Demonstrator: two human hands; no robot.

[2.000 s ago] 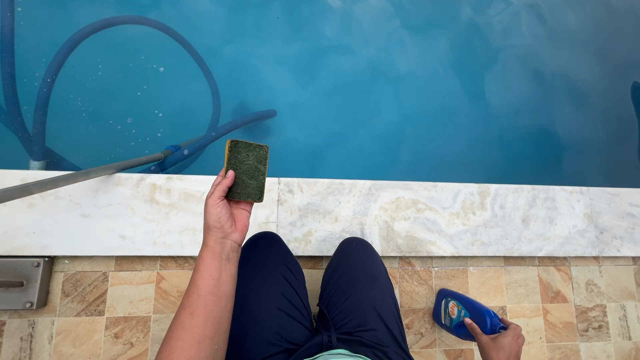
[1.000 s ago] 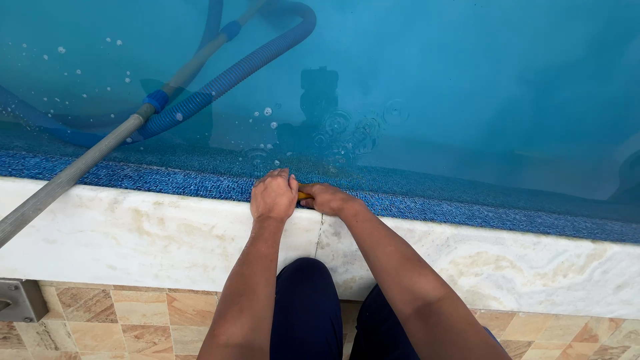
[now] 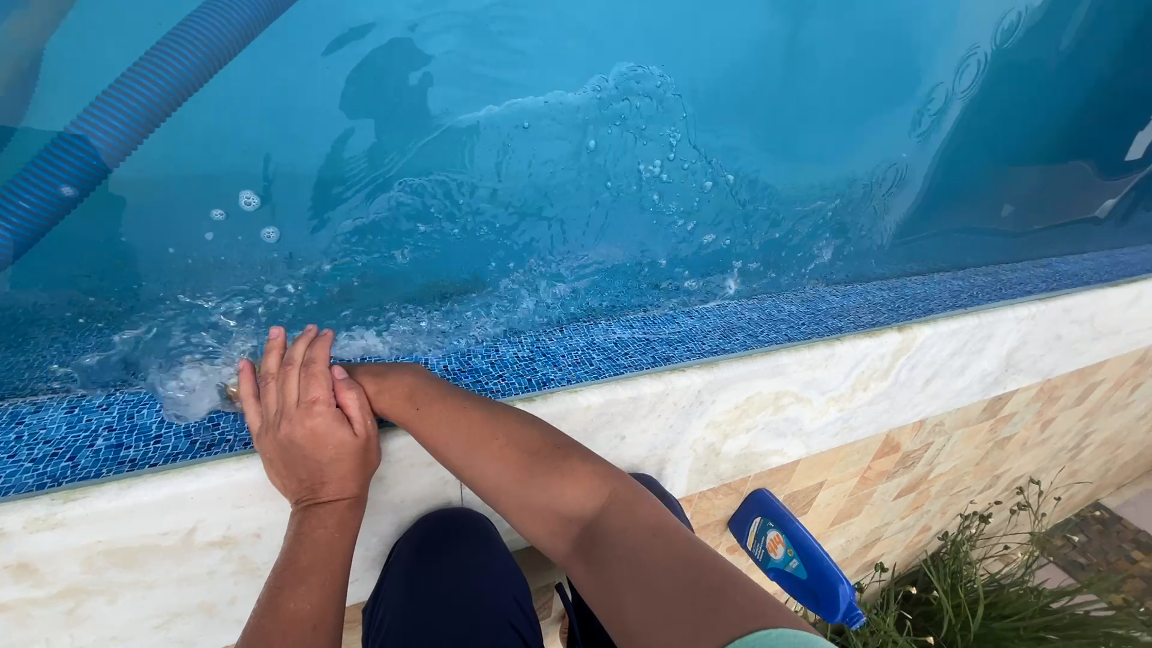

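Note:
My left hand (image 3: 310, 423) lies flat with its fingers apart at the pool's edge, over the wrist and back of my right hand (image 3: 360, 378). Most of the right hand is hidden under the left and in splashing water, against the blue mosaic tile band (image 3: 576, 346). A small yellowish bit of the sponge (image 3: 231, 392) shows beside the left fingers; how the right hand holds it is hidden. To the right, a blue plastic bottle (image 3: 796, 558) lies on the stone-tile deck, away from both hands.
White marble coping (image 3: 720, 405) runs along the pool. A ribbed blue pool hose (image 3: 135, 108) crosses the water at upper left. Grassy plants (image 3: 981, 594) grow at lower right, beyond the bottle. My knees are close to the coping.
Two seconds ago my left hand held up the green-faced sponge and my right hand held the bottle. Both hands are now together at the waterline, where the water is splashing. The view has turned.

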